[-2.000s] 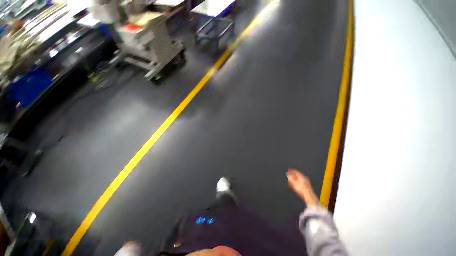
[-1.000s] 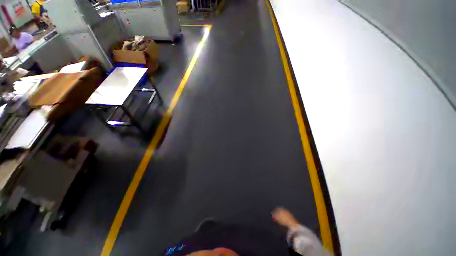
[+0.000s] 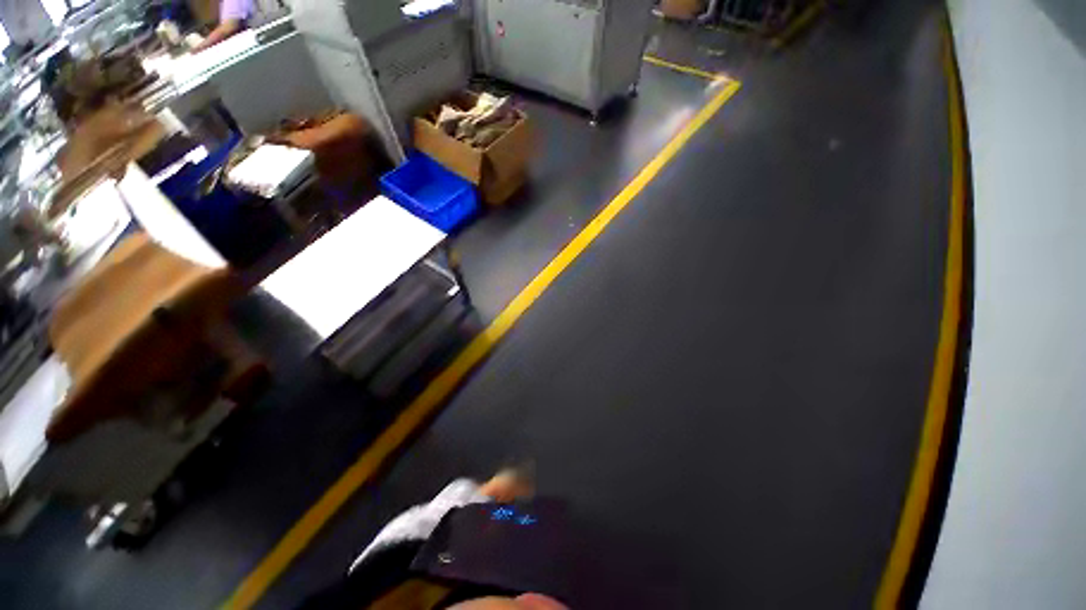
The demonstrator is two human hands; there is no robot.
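Note:
My left hand [image 3: 512, 483] is small and blurred at the lower middle, with a pale sleeve coming from the lower left. Its fingers are not clear, and no held thing can be made out. My right hand is out of the picture. A low white-topped table [image 3: 355, 265] stands left of the yellow line. Brown sheet-like material [image 3: 143, 312] lies over a work surface at the left, with white sheets beside it.
A blue bin [image 3: 431, 193] and an open cardboard box [image 3: 491, 155] with pale crumpled material stand beyond the table. A grey cabinet [image 3: 560, 48] is behind. Yellow lines [image 3: 595, 226] edge the grey walkway; a pale wall is at right. A person's purple sleeve shows at upper left.
The view has moved forward and turned left, bringing the white-topped table and box nearer. My right hand has left the picture, and my left hand has come in.

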